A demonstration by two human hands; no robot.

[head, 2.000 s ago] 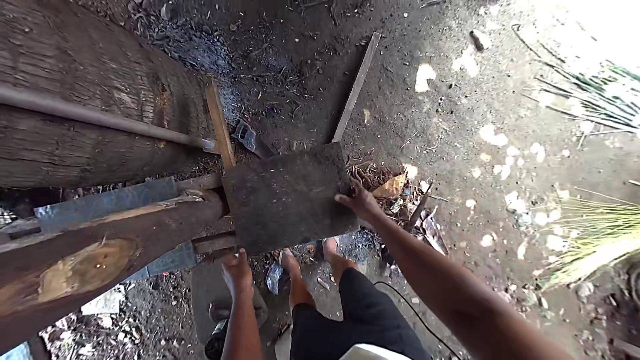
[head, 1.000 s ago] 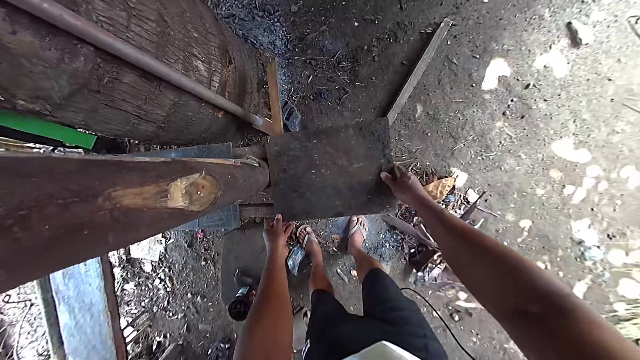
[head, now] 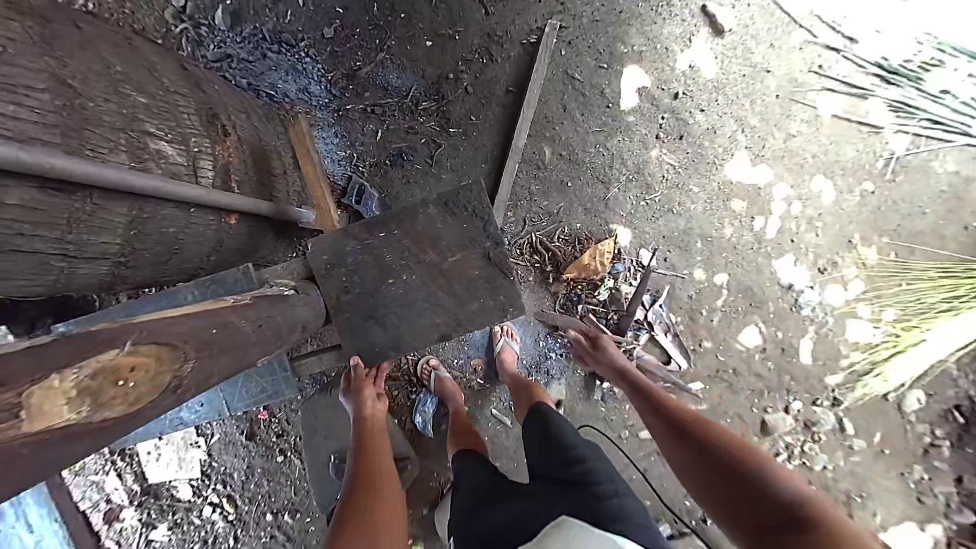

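Note:
A dark, flat rectangular board (head: 415, 274) lies tilted at the centre, its left side by the end of a wooden log (head: 252, 328). My left hand (head: 364, 385) has its fingers at the board's lower left corner; whether the thumb grips beneath is hidden. Off the board's lower right corner, my right hand (head: 591, 343) is apart from it, fingers pointing left, over the debris. Whether that hand holds anything is unclear. Above the log, a metal pipe (head: 152, 179) runs to a short wooden piece (head: 314, 174) near the board's upper left corner.
A thick palm trunk (head: 130, 137) fills the upper left. A long wooden plank (head: 526, 122) lies beyond the board. Right of my feet is a pile of debris (head: 610, 286) with a dry brown leaf. A black cable (head: 640, 473) crosses the ground, and cut green fronds (head: 907, 320) lie far right.
My right hand has come off the board's right edge and moved away from it. The board now sits more tilted than a second ago. My left hand remains at its lower left corner.

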